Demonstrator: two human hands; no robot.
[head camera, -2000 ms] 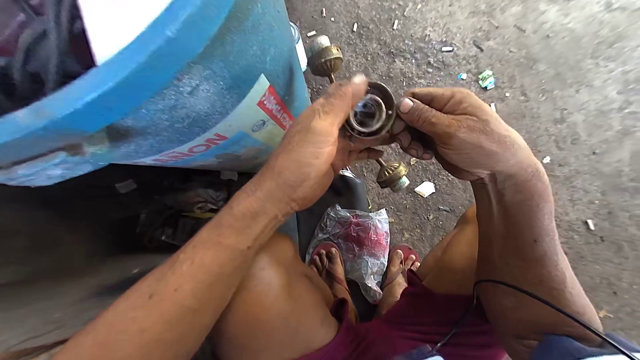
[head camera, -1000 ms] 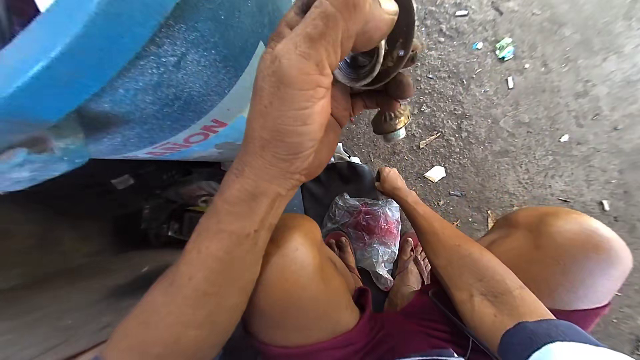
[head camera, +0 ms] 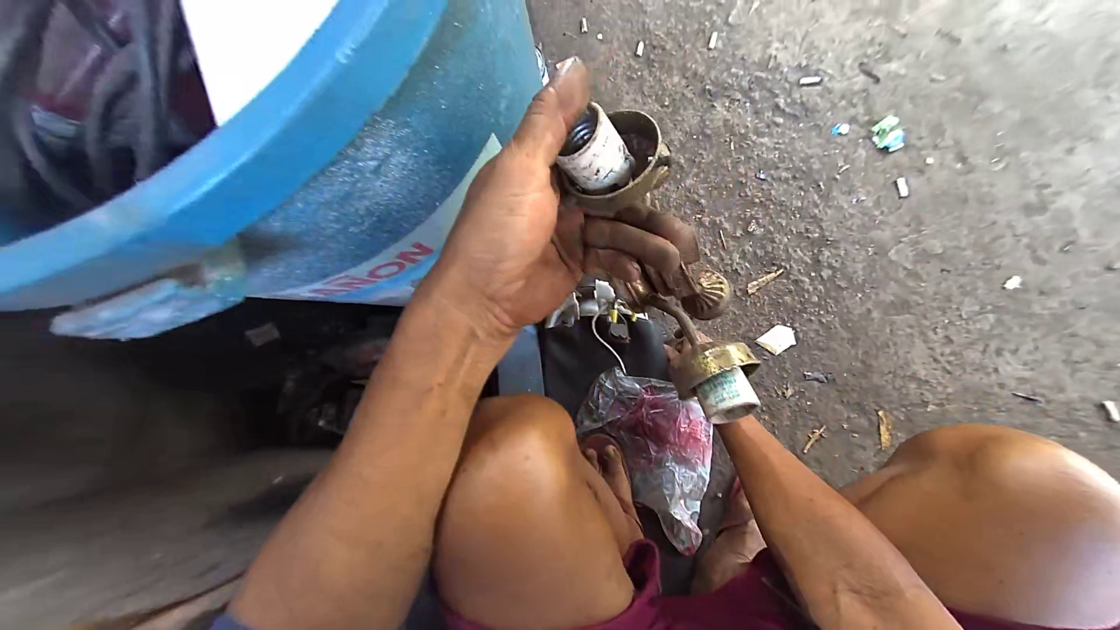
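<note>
My left hand (head camera: 534, 210) grips a brass light fixture with several arms. Near my thumb, a white lamp socket (head camera: 598, 157) sits tilted in the fixture's upper brass cup (head camera: 646, 175). Below my fingers a curved arm leads to another brass cup (head camera: 719, 357), which holds a white socket (head camera: 728, 395) bearing green writing. A ribbed brass part (head camera: 709, 293) shows beside my fingers. My right hand (head camera: 685, 350) is mostly hidden behind the lower cup and socket; whether it holds anything cannot be told.
A large blue plastic tub (head camera: 420, 105) stands at the left with dark items inside. Small white and metal parts with a wire (head camera: 604, 306) lie on a black surface past my knees. A clear plastic bag with red contents (head camera: 661, 429) lies between my feet. Litter dots the ground (head camera: 962, 262).
Two seconds ago both hands were at the upper cup, where a ring showed; the white socket now shows there. My right hand has moved down towards my feet.
</note>
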